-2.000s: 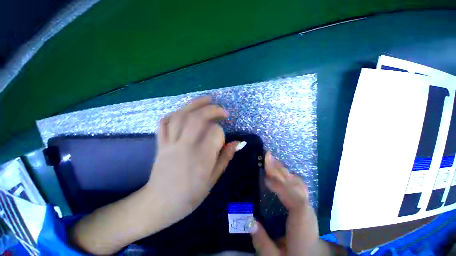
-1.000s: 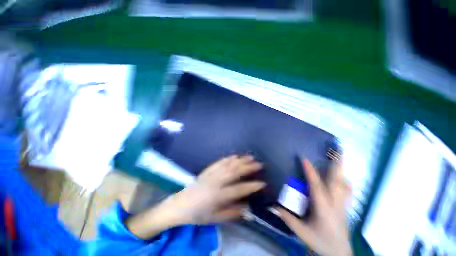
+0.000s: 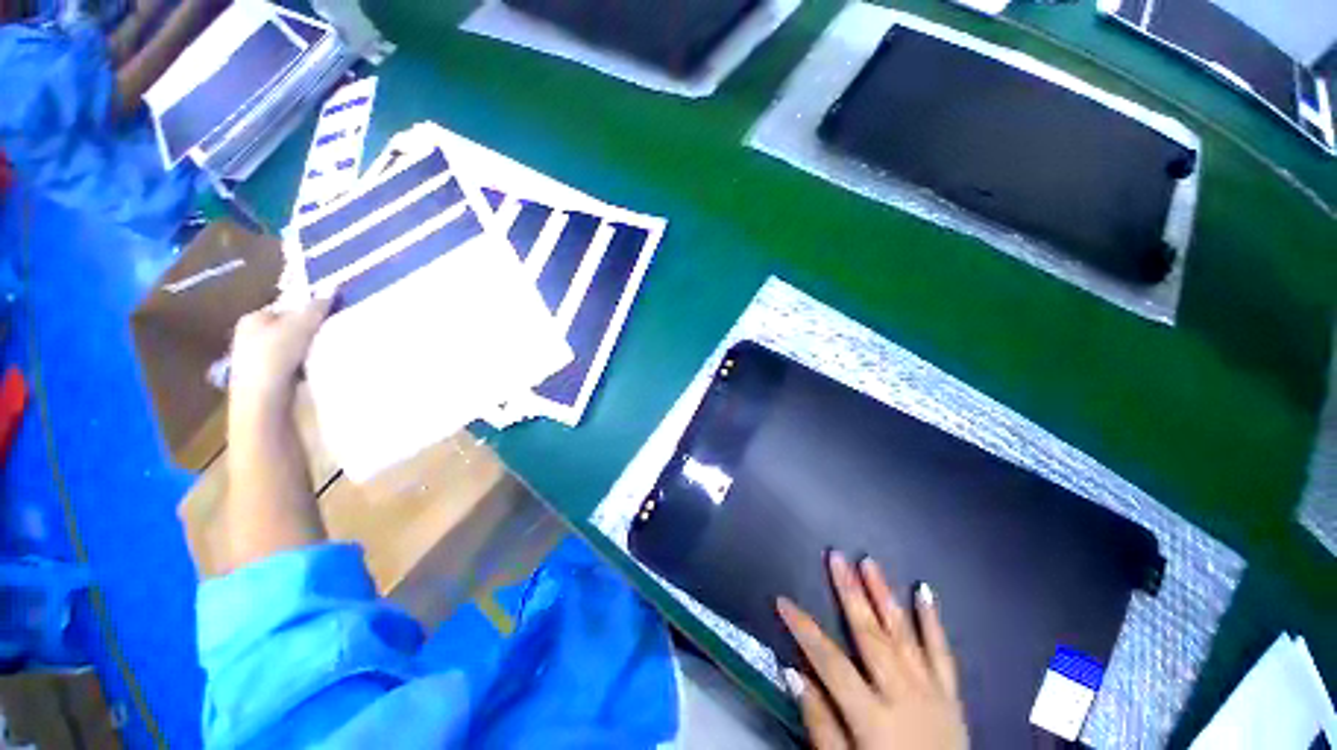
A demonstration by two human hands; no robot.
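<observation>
A black panel (image 3: 909, 513) lies on a silvery protective sheet (image 3: 1195, 586) at the lower right, with a blue-and-white tab (image 3: 1067, 693) near its right end. My right hand (image 3: 880, 667) rests flat on the panel's near edge, fingers spread, holding nothing. My left hand (image 3: 271, 352) grips the edge of a strip sheet (image 3: 389, 227) with dark strips, partly covered by white release paper (image 3: 433, 359). It is above the bench's left edge. More strip sheets (image 3: 594, 293) lie just beyond it on the mat.
Another black panel (image 3: 1012, 154) lies on its sheet beyond. More panels show at the top edge. Brown cardboard boxes (image 3: 425, 520) stand below the bench edge. A co-worker's blue sleeve (image 3: 74, 103) and a stack of sheets (image 3: 242, 88) are at the upper left.
The view has swung left and widened. My left hand has moved from the panel to the strip sheet and taken hold of it. My right hand has moved from the panel's end to its near edge.
</observation>
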